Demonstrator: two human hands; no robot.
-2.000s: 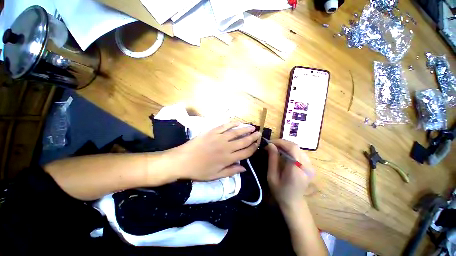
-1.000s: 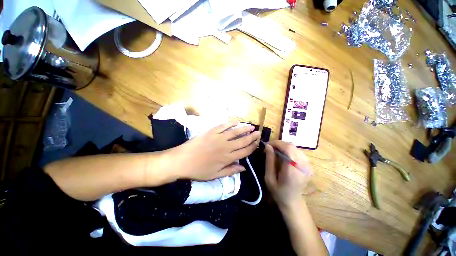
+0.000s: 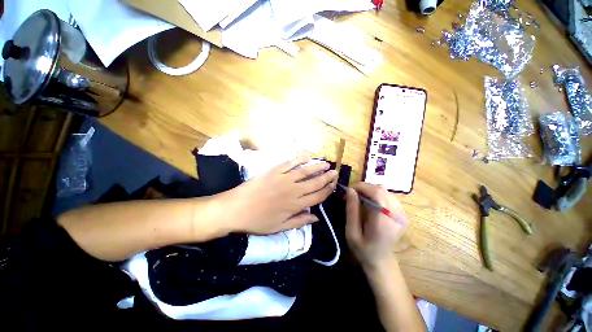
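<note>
The black-and-white garment lies over my lap and the table edge. My left hand lies flat on it, fingers pressing the black band and the tan ruler strip, which stands out past the band edge. My right hand holds a slim marking pen with a red section, its tip at the band beside my left fingertips. The exact contact of the tip is too small to tell. A white cord loops below the band.
A lit smartphone lies just beyond my right hand. Nippers and bags of silver fittings lie on the right. A glass press pot, tape roll and papers are at the back left.
My right hand and the pen have shifted very slightly at the band. My left hand and the garment stay in place.
</note>
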